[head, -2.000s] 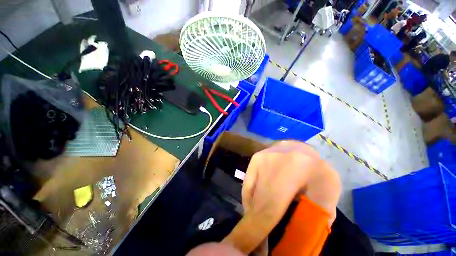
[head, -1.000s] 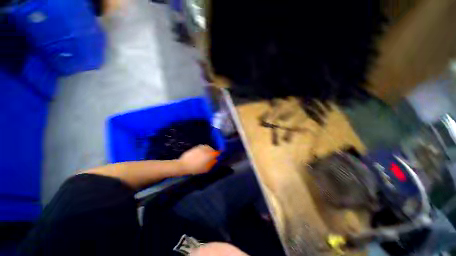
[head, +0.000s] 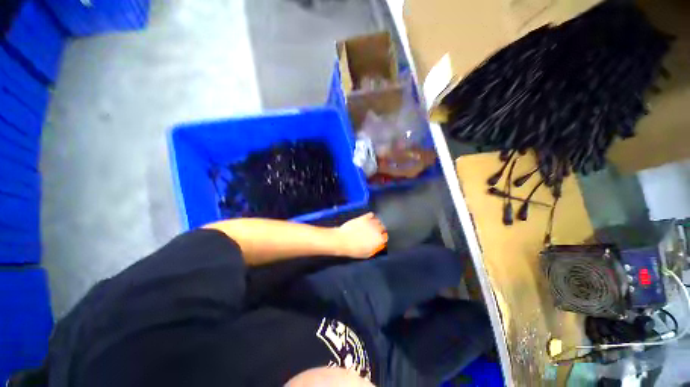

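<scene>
My left hand (head: 363,236) is beside the near right corner of a blue bin (head: 265,121), above my lap. Its fingers are curled down, with a bit of orange finger cot at the tips; whether it holds anything is hidden. The bin holds a tangled pile of black cable leads (head: 291,178). A large bundle of black cable leads (head: 560,83) lies on the bench, with several loose connectors (head: 522,181) below it on cardboard. My right hand is not recognisable; a blurred skin-coloured shape is cut off at the bottom edge.
On the right are a dark round fan grille (head: 582,280), a box with red digits (head: 643,277) and a yellow sponge (head: 556,348). A second blue bin (head: 420,178) with cartons and clear bags stands against the bench edge (head: 473,249). Stacked blue bins (head: 23,151) stand far left.
The view has swung from the bench's right side and fan to its left side and the cable bin. Since one second ago, my left hand shows slightly further right in the picture.
</scene>
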